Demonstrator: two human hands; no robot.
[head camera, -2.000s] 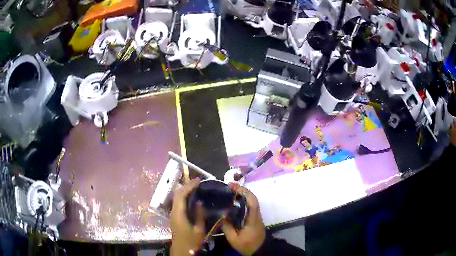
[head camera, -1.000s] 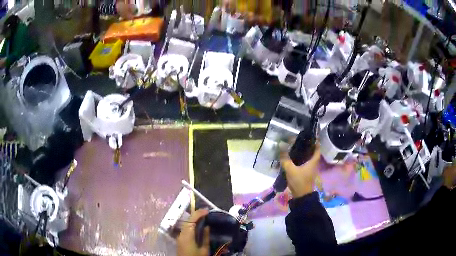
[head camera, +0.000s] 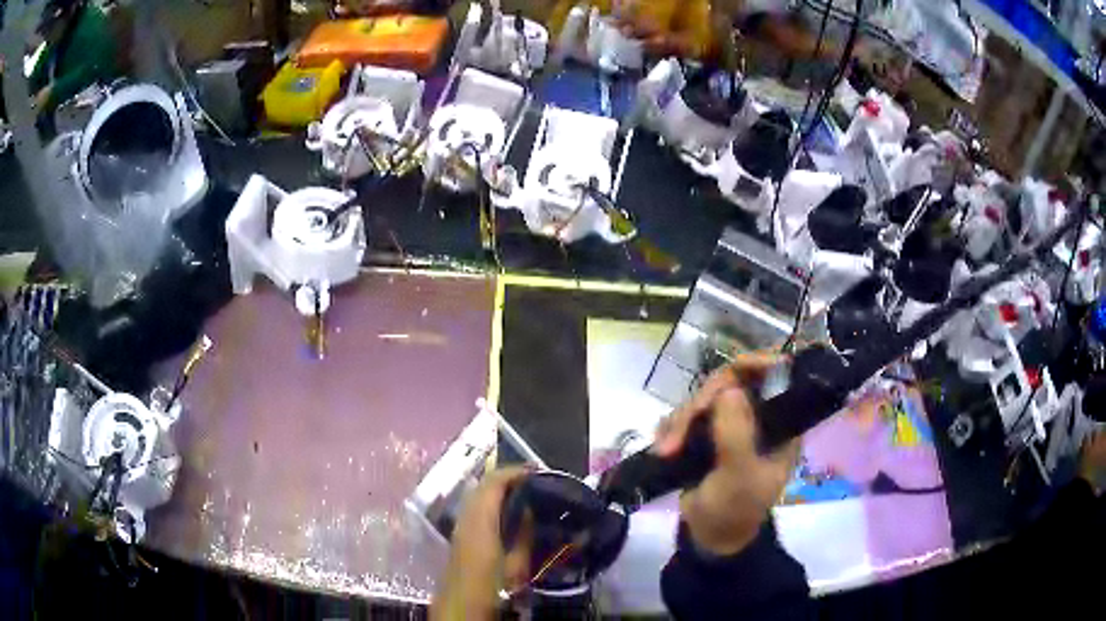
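My left hand (head camera: 483, 552) holds a glossy black cover (head camera: 564, 528) from its left side near the bench's front edge. The cover sits on a white housing whose flat mounting arm (head camera: 459, 467) sticks out to the upper left. A thin orange wire shows against the black cover. My right hand (head camera: 734, 467) grips the long black electric screwdriver (head camera: 794, 406), held slanted. Its lower left end is at the upper right of the cover; whether the tip touches a screw cannot be seen.
A grey screw feeder (head camera: 734, 318) stands behind my right hand. White housings (head camera: 318, 234) with wires stand at the back and left. Units with black cups and red spots crowd the right. A bagged white ring housing (head camera: 131, 148), a yellow bin (head camera: 301, 93) and an orange tray (head camera: 374, 41) lie far left.
My right hand let go of the cover's right side, took hold of the screwdriver at the feeder and brought it down left to the cover. My left hand stays on the cover. The view has shifted.
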